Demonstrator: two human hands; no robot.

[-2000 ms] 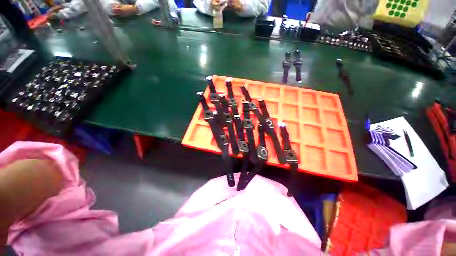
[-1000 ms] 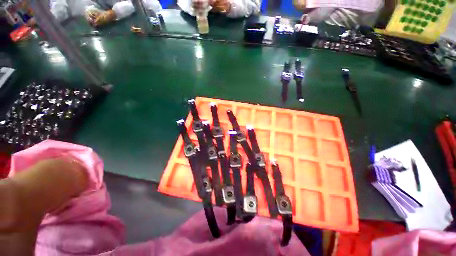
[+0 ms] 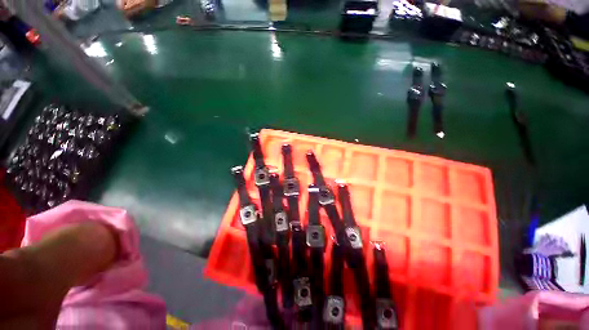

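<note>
Several black smartwatches [image 3: 314,236] lie face down on the left part of an orange-red compartment tray [image 3: 439,203]. Their pale square backs with dark round centres face up, and their straps overlap. Some straps and cases reach the picture's lower edge. At the lower left, a blurred forearm shows in a pink sleeve [image 3: 97,290], cut off by the left edge; no left hand can be made out. At the lower right only another pink sleeve [image 3: 539,312] and a sliver of arm show, with no right hand visible. No hand is seen touching the watches.
Two watches [image 3: 415,95] and a single one [image 3: 518,116] lie on the green bench [image 3: 213,84] beyond the tray. A black tray of shiny pieces [image 3: 58,151] is at left. Striped slips [image 3: 541,271] and white paper [image 3: 568,238] are at right. Small black bins [image 3: 359,16] stand far off.
The camera view has shifted, and the tray now appears larger and lower. The watches keep their arrangement. The left forearm stays at the left edge.
</note>
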